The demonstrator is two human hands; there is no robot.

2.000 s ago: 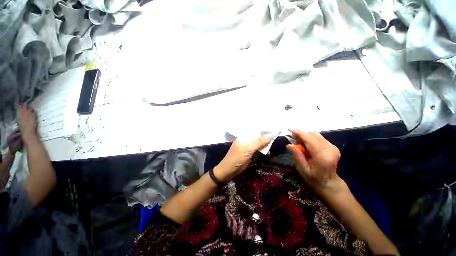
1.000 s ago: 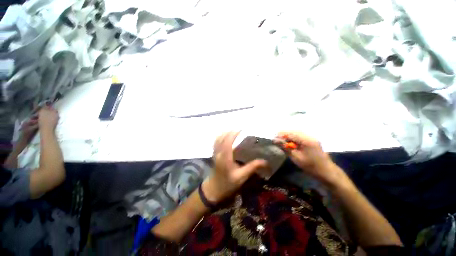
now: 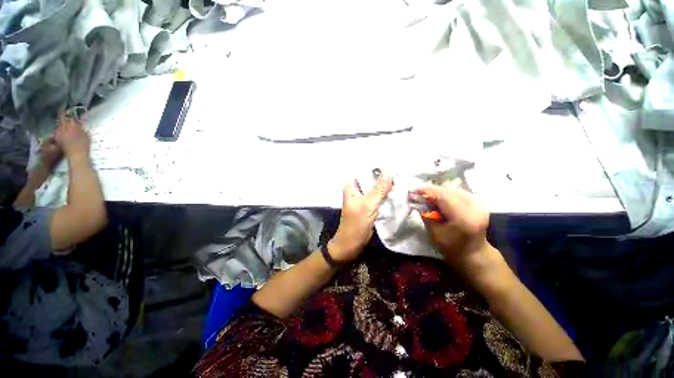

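A pale grey-white piece of garment [image 3: 403, 221] is held at the table's front edge, partly hanging over my lap. Dark buttons show on it near my left fingers and further right. My left hand [image 3: 360, 220] grips its left side between thumb and fingers. My right hand [image 3: 460, 221] is at its right side, closed around thread snips [image 3: 431, 215] whose orange-red handle shows between the fingers. The blades are too small and blurred to tell. The rest of the garment merges with the overexposed white table.
A dark smartphone [image 3: 176, 111] lies by a lined paper sheet [image 3: 111, 140] at the left. Crumpled garment piles stand at the back left [image 3: 89, 44] and right [image 3: 628, 88]. Another person's hands [image 3: 70, 140] touch cloth at the far left. Grey cloth [image 3: 266, 247] hangs below the table edge.
The held piece has turned from a darker folded face to a paler, more spread one, with buttons showing. My left hand has moved slightly right. The view has shifted, so the phone sits higher.
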